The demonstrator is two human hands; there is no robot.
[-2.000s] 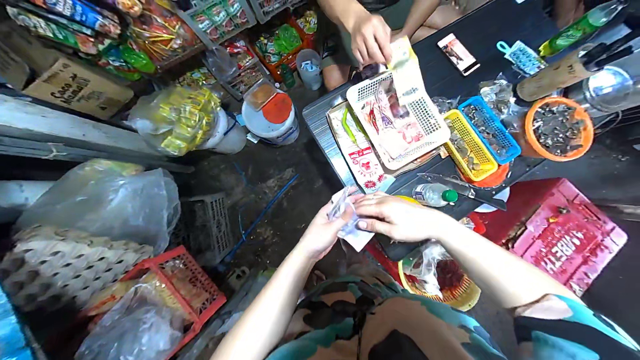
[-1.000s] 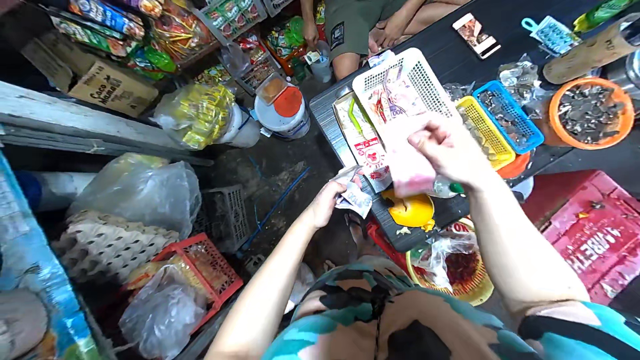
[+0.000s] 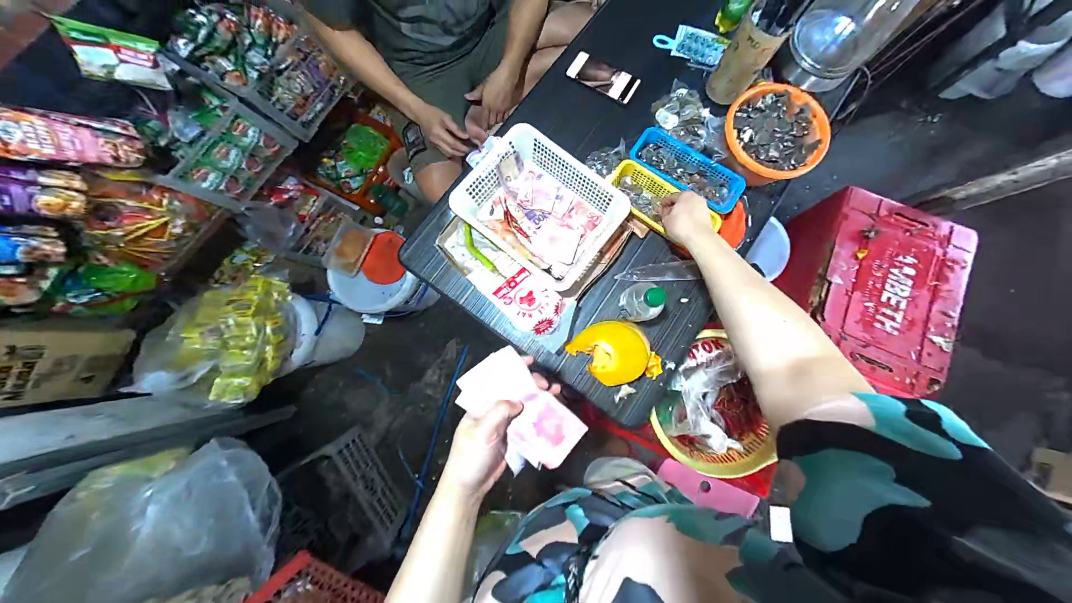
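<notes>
My left hand is closed around a few pinkish banknotes, held in front of the table's near edge. My right hand reaches into the yellow plastic basket of coins; its fingertips are hidden, so whether they grip a coin cannot be told. Beside that basket lie a blue basket of coins and an orange tub full of coins. A white perforated basket with banknotes stands left of my right hand. Below my right forearm lie a knife and a green-capped plastic bottle.
A yellow plastic bag lies near the table corner. Beyond the table sits another person, hands by its far edge. A phone lies on the table. A red crate stands right, a yellow basket below, a lidded bucket left.
My right hand has moved from close to my left hand over to the yellow coin basket. The banknotes in my left hand are now fanned out. The other person's hand has left the white basket.
</notes>
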